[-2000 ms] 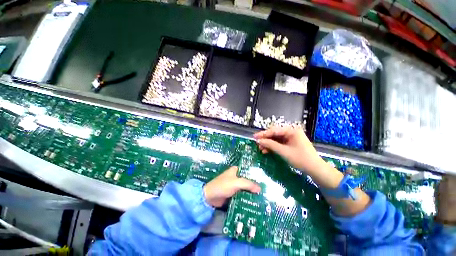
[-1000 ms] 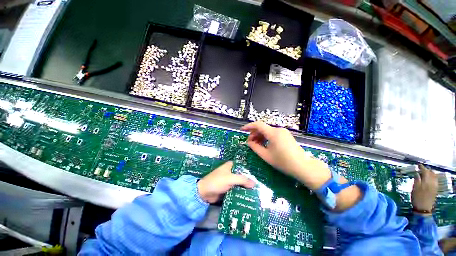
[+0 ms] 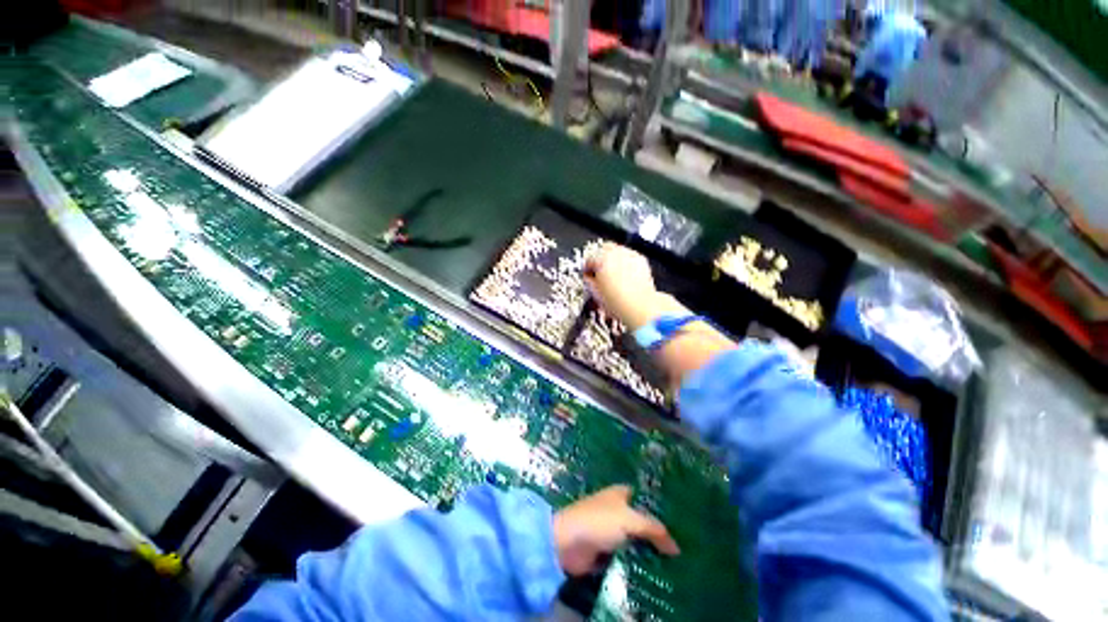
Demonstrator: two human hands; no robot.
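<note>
My right hand [image 3: 622, 282], with a blue wrist strap, reaches into a black bin of tiny cream components [image 3: 535, 289]. Its fingertips are at the pieces, and I cannot tell whether they pinch one. My left hand [image 3: 604, 530] holds the edge of a green circuit board [image 3: 650, 583] at the bottom, thumb or finger lying over its face. The board is partly hidden by my left hand and right sleeve. More green boards [image 3: 304, 334] lie end to end on the line to the left.
Side cutters [image 3: 419, 233] and a clipboard [image 3: 310, 116] lie on the green mat. To the right are a bin of cream pieces [image 3: 772, 277], a bin of blue components [image 3: 887, 425] and a plastic bag [image 3: 905, 318]. The metal rail [image 3: 231, 395] runs along the near side.
My right hand has moved from above the board to the leftmost bin of cream pieces. My left hand stays at the board. The view has turned, showing more of the line and background.
</note>
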